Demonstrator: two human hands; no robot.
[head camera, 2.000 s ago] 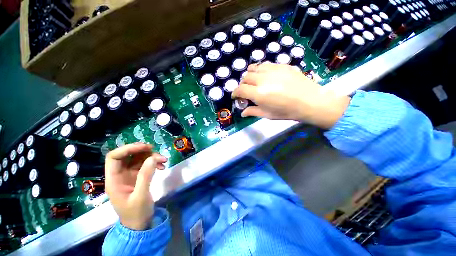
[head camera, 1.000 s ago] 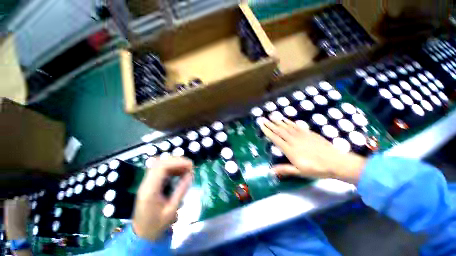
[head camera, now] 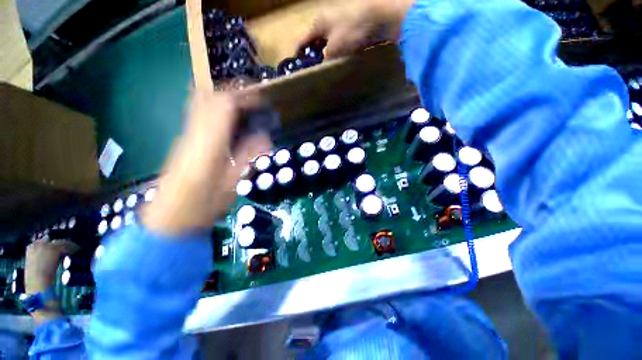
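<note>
My left hand (head camera: pixel 200 151), blurred, is raised over the board and the front of the carton, closed around a dark blurred capacitor (head camera: pixel 259 124). My right hand (head camera: pixel 362 28) reaches into the cardboard box (head camera: pixel 281 28); its fingertips are at loose dark capacitors (head camera: pixel 303 60), and its grip is unclear. Below, the green circuit board (head camera: pixel 394 151) carries rows of white-topped capacitors (head camera: pixel 310 167). Pale round footprints (head camera: pixel 324 232) lie uncovered in front of them. An orange toroidal inductor (head camera: pixel 384 242) sits near the board's front edge.
A silver rail (head camera: pixel 338 281) runs along the front. A blue coiled cord (head camera: pixel 470 232) hangs across board and rail at right. Another person's hand (head camera: pixel 46 264) is over capacitors at far left. A brown carton (head camera: pixel 46 140) stands at back left, beside the green surface (head camera: pixel 141 105).
My right hand has left the board's capacitors and reached up into the box. My left hand has risen from the board's front. The camera view has shifted along the line.
</note>
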